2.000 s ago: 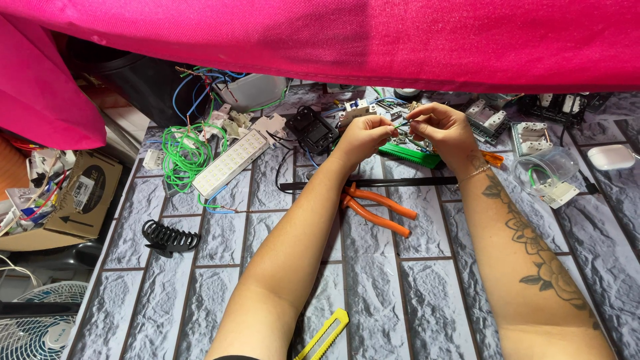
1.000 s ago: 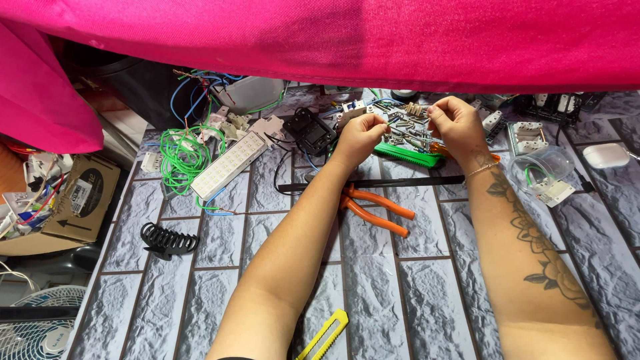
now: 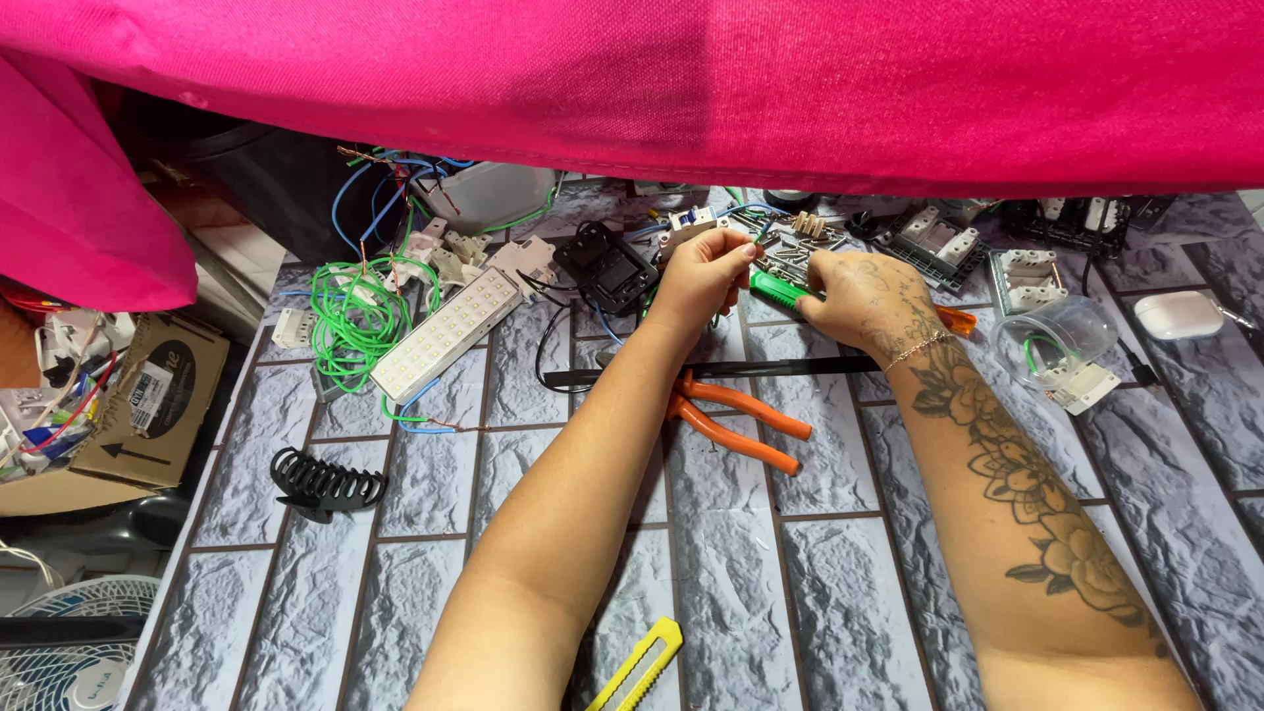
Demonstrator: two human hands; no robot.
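Observation:
My left hand [image 3: 706,272] pinches the end of a short wire [image 3: 762,231] between thumb and fingers, above the table. My right hand [image 3: 864,296] is lowered beside it, its fingers at a green-handled tool [image 3: 777,289]; whether it grips the tool cannot be told. Behind both hands lies a pile of screws [image 3: 790,247] with a beige terminal strip [image 3: 810,224]. Pliers with orange handles [image 3: 746,425] lie between my forearms, near a black strip [image 3: 780,368]. A yellow utility knife [image 3: 642,667] lies at the bottom edge.
Left on the table are a coiled green wire [image 3: 360,316], an LED light panel [image 3: 449,334] and a black claw clip [image 3: 328,484]. At the right are socket modules [image 3: 1029,281], a clear plastic cup [image 3: 1057,341] and a white case [image 3: 1178,315]. Pink cloth [image 3: 632,89] hangs across the top.
My hands were close together two seconds ago, then moved apart. Since one second ago my right hand has come down to the green-handled tool; my left hand stays nearly in place.

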